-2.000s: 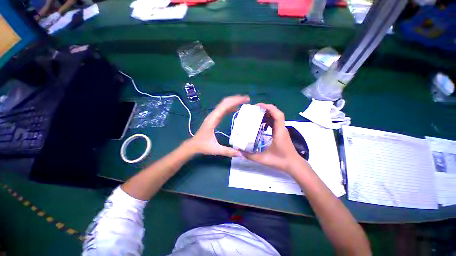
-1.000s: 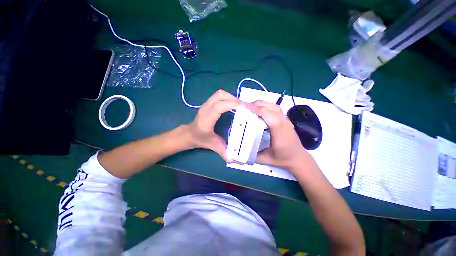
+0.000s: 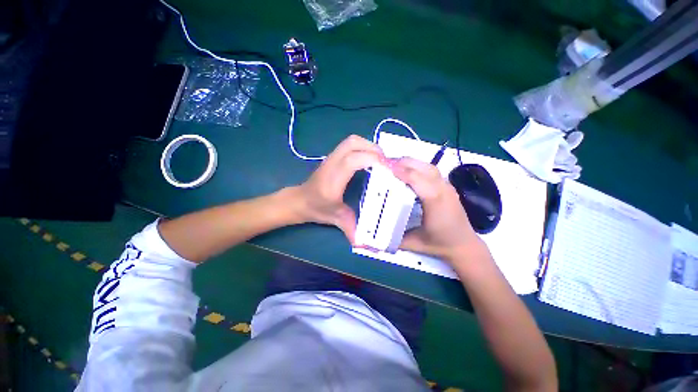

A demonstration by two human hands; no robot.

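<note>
A white electronic device unit point(image 3: 383, 208) with a dark slot line on its upward side is held between my two bare hands, above a white instruction sheet point(image 3: 514, 249). My left hand point(image 3: 337, 187) grips its left side, fingers at the far end and thumb at the near end. My right hand point(image 3: 438, 208) grips its right side the same way and hides part of it. A white cable point(image 3: 291, 126) runs from the upper left to behind my left hand. A white loop of cable shows beyond my fingers.
A black mouse point(image 3: 476, 198) lies on the sheet. Printed forms point(image 3: 605, 256) and white gloves or cloth point(image 3: 540, 150) are right, near a metal post point(image 3: 658, 50). A tape roll point(image 3: 189, 184), dark slab point(image 3: 165, 101), clear packing point(image 3: 214, 93) and small circuit module point(image 3: 299, 63) are left and beyond.
From two seconds ago, the view has tilted down and the device's slotted side has turned upward in my hands. Over the last second both hands keep their hold with little change.
</note>
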